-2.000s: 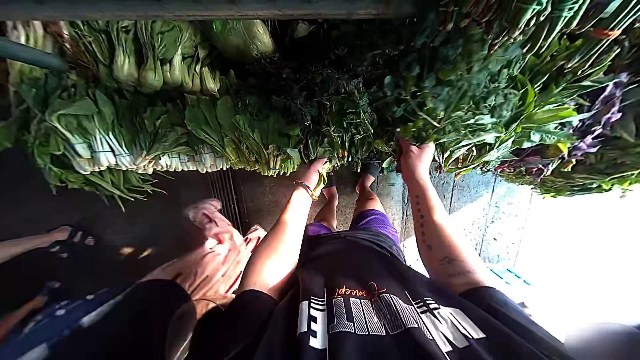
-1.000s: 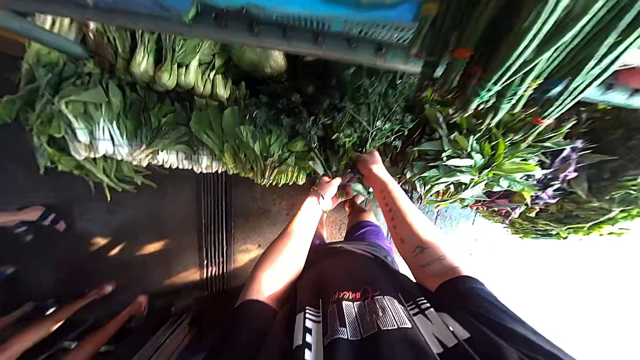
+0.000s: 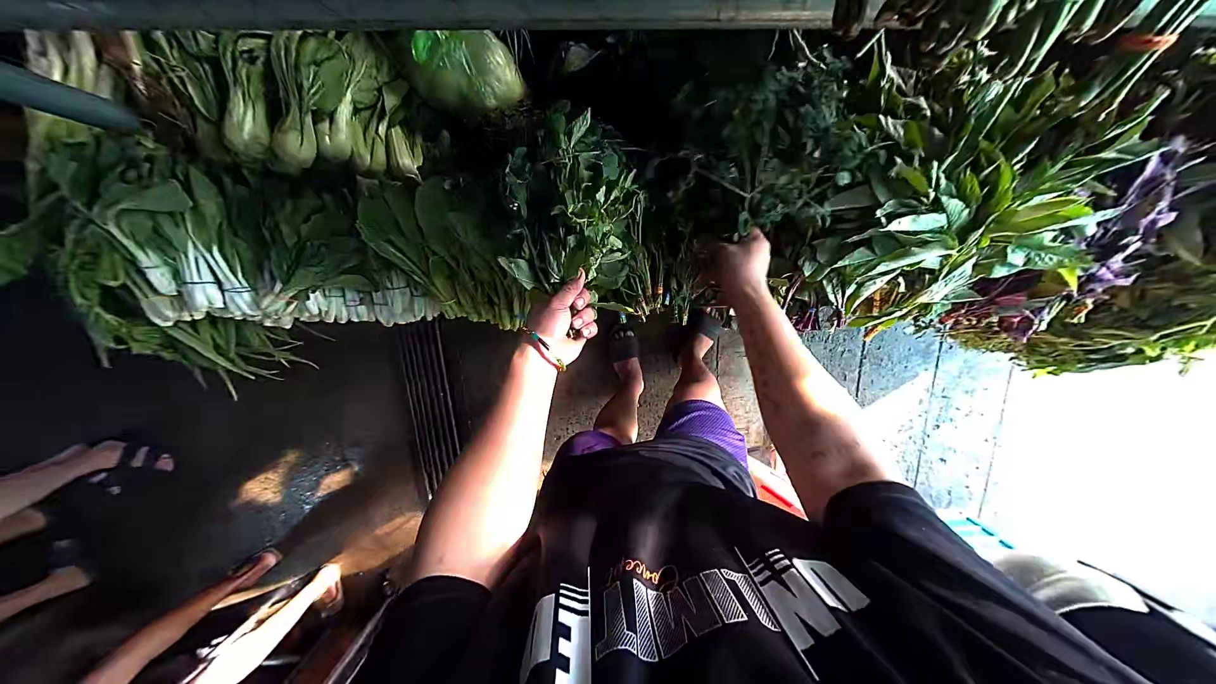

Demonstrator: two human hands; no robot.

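Note:
My left hand (image 3: 562, 318), with a beaded bracelet at the wrist, is closed around the stem end of a bunch of leafy green herbs (image 3: 584, 195). The leaves of that bunch stand away from me, over the stall. To the right, my right hand (image 3: 741, 266) grips the stems of a darker, finer-leaved bunch of greens (image 3: 779, 142); its fingers are partly hidden by shadow. Between the two hands, thin stems of more bundled herbs (image 3: 655, 280) show at the stall's front edge.
Left of my hands lie banded leafy greens with white stems (image 3: 204, 275), with bok choy (image 3: 294, 114) behind. Broad-leaved greens (image 3: 988, 209) and purple-leaved herbs (image 3: 1130, 228) fill the right. A metal bar (image 3: 427, 13) crosses the top. Other people's legs (image 3: 256, 617) are at lower left.
My hands were close together one second ago and are now apart, each with its own bunch. The light-coloured cloth or clothing seen at lower left two seconds ago is out of view.

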